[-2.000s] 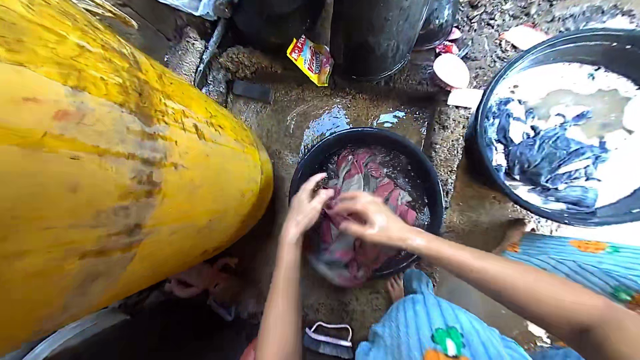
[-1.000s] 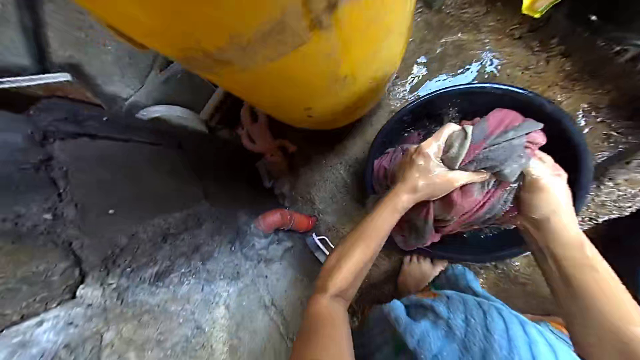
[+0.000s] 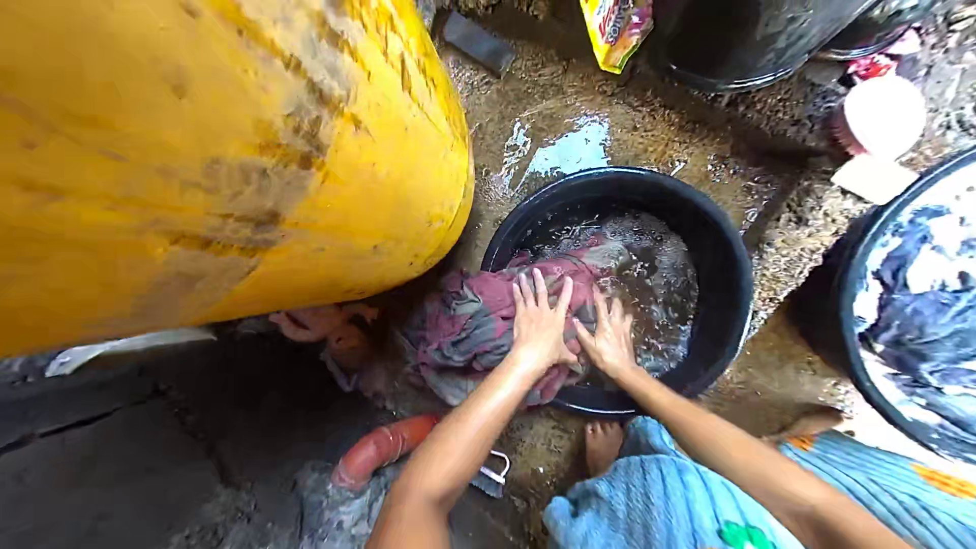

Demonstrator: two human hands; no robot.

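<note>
A wet red and grey cloth point(image 3: 476, 320) lies over the left rim of a round black basin point(image 3: 724, 282), partly inside it and partly hanging outside. The basin holds sudsy water on its right side. My left hand point(image 3: 540, 320) rests on top of the cloth with its fingers spread. Just to its right, my right hand point(image 3: 610, 335) lies on the cloth's right part near the water, fingers also apart. Neither hand visibly grips the cloth. The cloth's underside is hidden.
A large yellow drum point(image 3: 229, 152) stands close on the left. At right is a black tub point(image 3: 850, 305) with dark cloth in suds. A brush point(image 3: 884, 118), a yellow packet point(image 3: 616, 34), a black bucket point(image 3: 732, 46), an orange pipe point(image 3: 385, 450) and a scrub brush point(image 3: 490, 476) lie around.
The cloth, held between both hands above the basin one second ago, now lies over the basin's left rim, and the hands rest spread on it. The view has swung back right.
</note>
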